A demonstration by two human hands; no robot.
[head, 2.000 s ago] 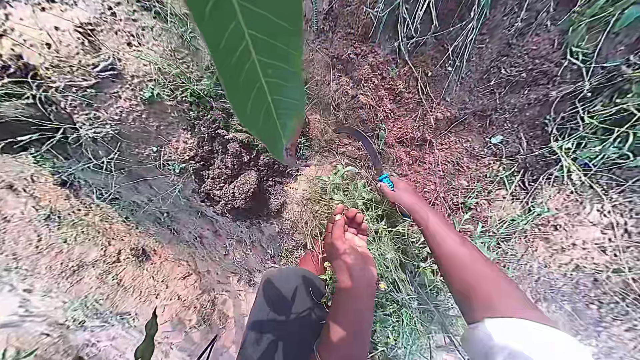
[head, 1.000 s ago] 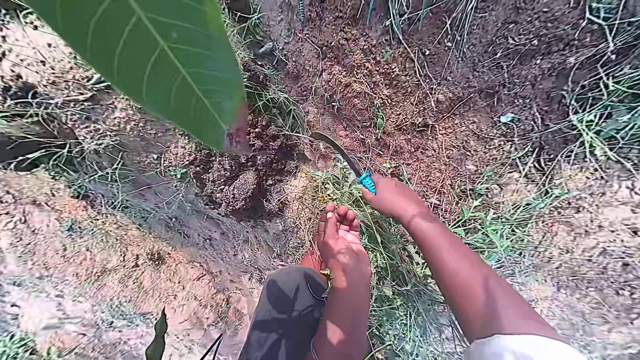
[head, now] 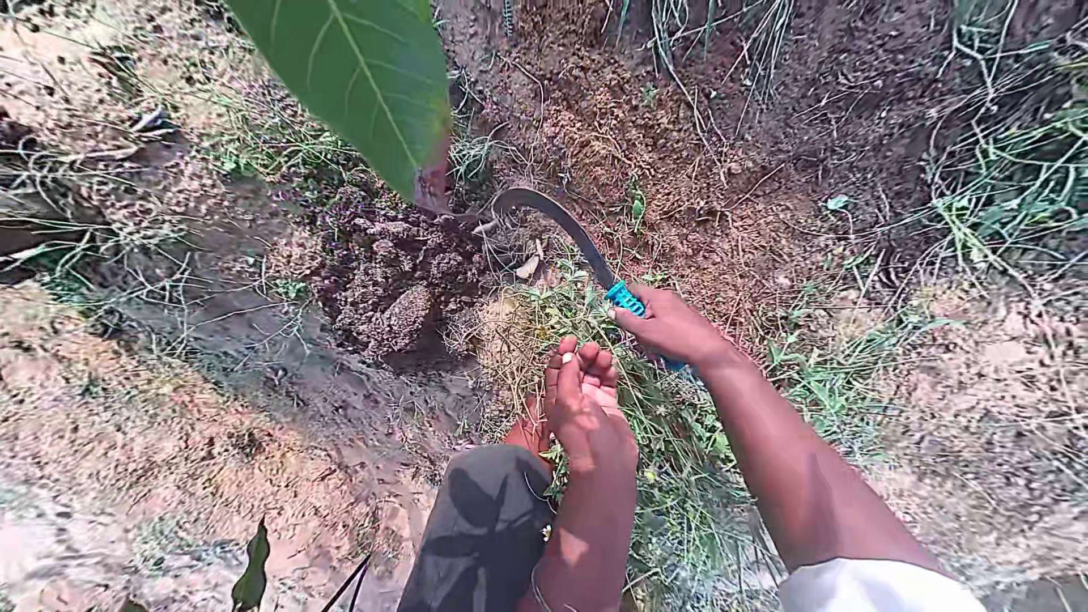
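My right hand (head: 676, 327) grips the turquoise handle of a sickle (head: 571, 225), whose curved metal blade reaches up and left over dry stems and soil. Just below and left of it is my left hand (head: 586, 395), palm up with the fingers curled; no object can be made out in it. Green weeds and dry grass (head: 552, 314) grow around and behind both hands. My bare foot (head: 529, 429) shows partly beside the left wrist.
A large green leaf (head: 365, 81) hangs close to the camera at the top. Dark crumbly soil (head: 399, 297) lies left of the blade. My knee in grey trousers (head: 480, 527) is at the bottom. Long grass (head: 1011, 195) covers the slope at right.
The left hand's fingers have curled in more. The right hand still holds the sickle, and its blade shows more fully than two seconds ago. The big leaf has shifted in view.
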